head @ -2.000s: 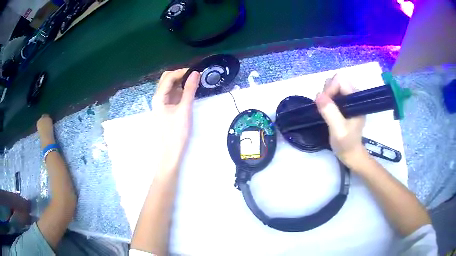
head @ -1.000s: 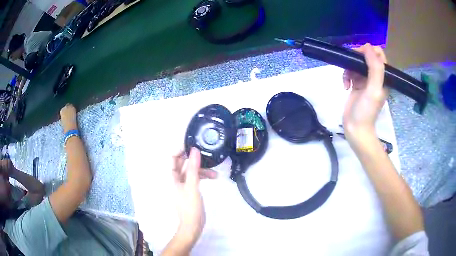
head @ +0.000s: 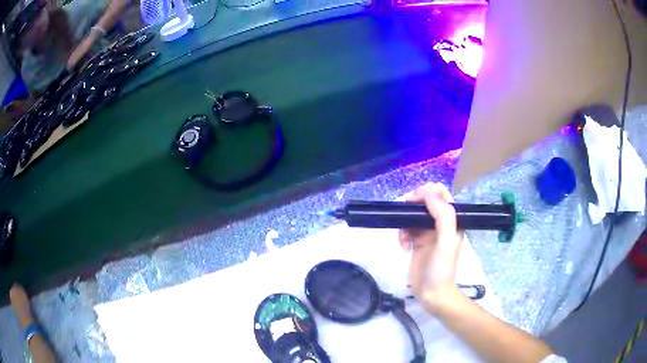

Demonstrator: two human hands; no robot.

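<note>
My right hand (head: 436, 248) grips the black dispensing syringe (head: 397, 215), held level above the paper with its blue needle pointing left and its green cap at right. The headphones lie on the white paper sheet (head: 177, 322) at the bottom. Their open ear cup (head: 282, 319) shows green board and a white block. The closed ear cup (head: 343, 291) lies right of it. The headband (head: 413, 330) is cut off by the bottom edge. Part of a round black disc with a pale centre (head: 309, 360) overlaps the open cup's lower part. My left hand is out of the picture.
Another headphone (head: 238, 186) lies on the green conveyor (head: 333, 92). A slim slotted object (head: 471, 291) lies behind my right wrist. A blue container (head: 555, 181) and cardboard screen (head: 543, 78) stand at right. Another person's arm (head: 32, 330) is at lower left.
The view has shifted up and right, so the headphones sit lower. My left hand has left the picture. The syringe has turned level and remains in my right hand.
</note>
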